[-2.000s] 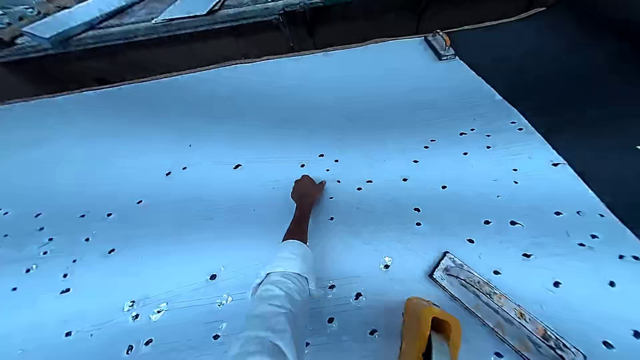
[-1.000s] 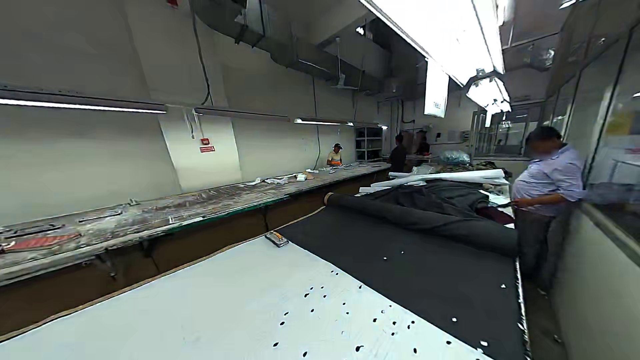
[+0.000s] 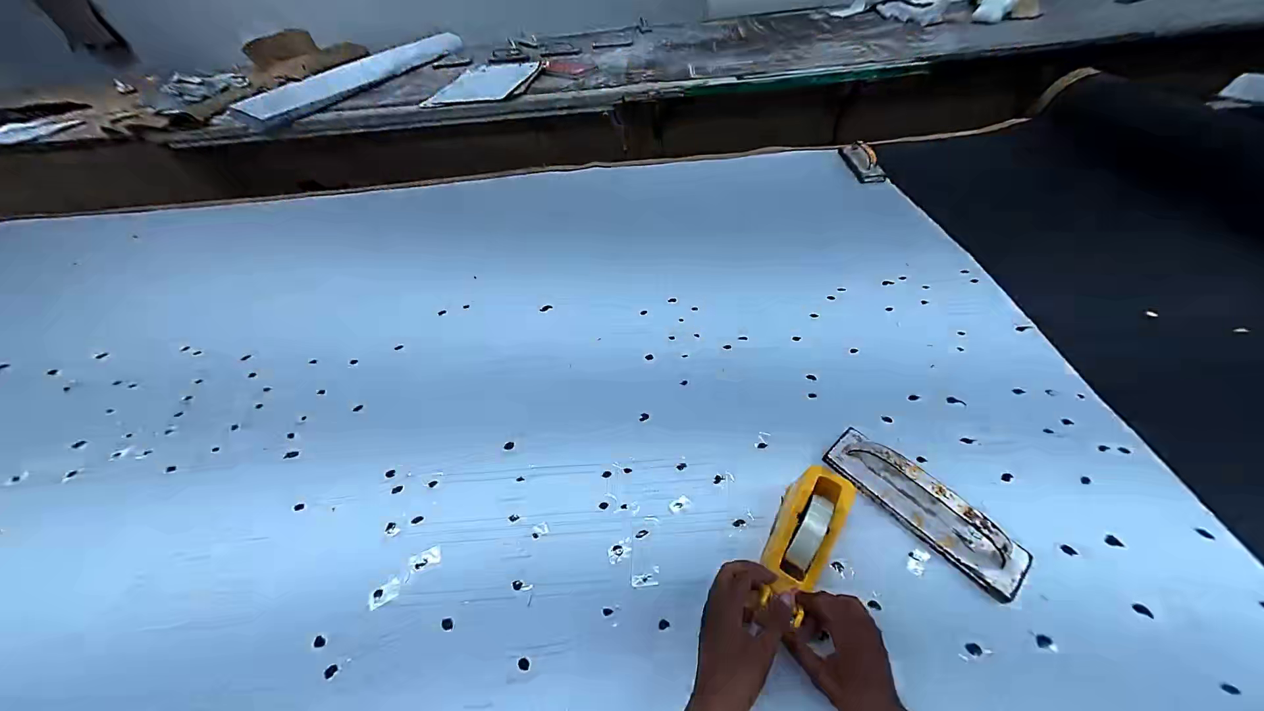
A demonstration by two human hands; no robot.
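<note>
A yellow tape dispenser (image 3: 818, 494) with a roll of clear tape (image 3: 811, 531) lies on a large white sheet (image 3: 494, 237) dotted with dark holes. At the dispenser's lower end are both of my hands. My left hand (image 3: 736, 627) has its fingers on the yellow end from the left; my right hand (image 3: 844, 642) meets it from the right. What the fingertips pinch is too small to tell. Right of the dispenser lies a worn metal weight with a handle (image 3: 928, 513). Small clear tape pieces (image 3: 425, 559) cover some holes.
A second small handled weight (image 3: 862, 163) sits at the sheet's far corner. Dark fabric (image 3: 1116, 257) extends beyond the sheet's right edge. Behind the table runs a cluttered bench (image 3: 691, 59) with a long white bar (image 3: 346, 79), a flat white piece (image 3: 484, 83) and scraps.
Two seconds ago one hand was reaching over the middle of the sheet; now both hands are together at the tape dispenser. The view swung up to the room and back down.
</note>
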